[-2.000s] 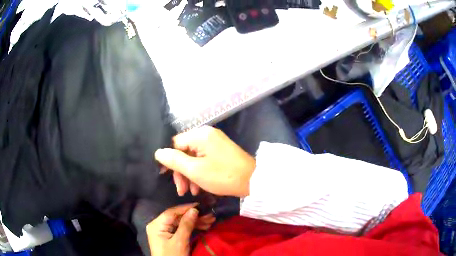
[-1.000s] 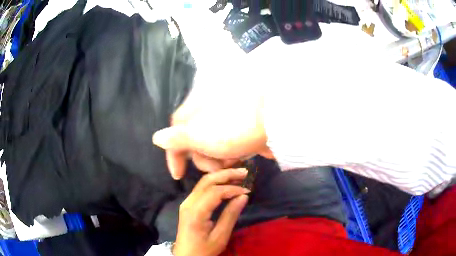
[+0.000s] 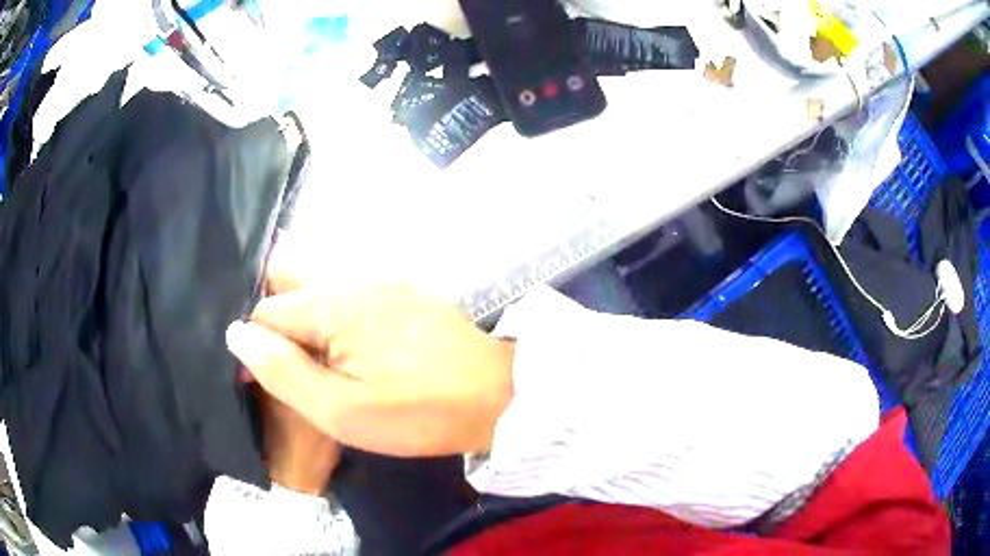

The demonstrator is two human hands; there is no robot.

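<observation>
A large limp black garment piece fills the left side and hangs over the table's front edge. My right hand is at the cloth's right edge, thumb and fingers pinched together on it. My left hand is below and behind it, partly covered by the cloth and my right hand; its fingers are hidden. A pile of black care labels with white print lies on the white table beside a black phone.
A black label strip lies beyond the phone. Ruler marks run along the table's front edge. Blue baskets with dark cloth stand at right, a white cord hanging over them. A yellow item is at the far edge.
My right hand has moved left to the cloth's edge. My left hand has moved left and up, partly behind the cloth. The cloth's right edge is drawn left, and more table shows.
</observation>
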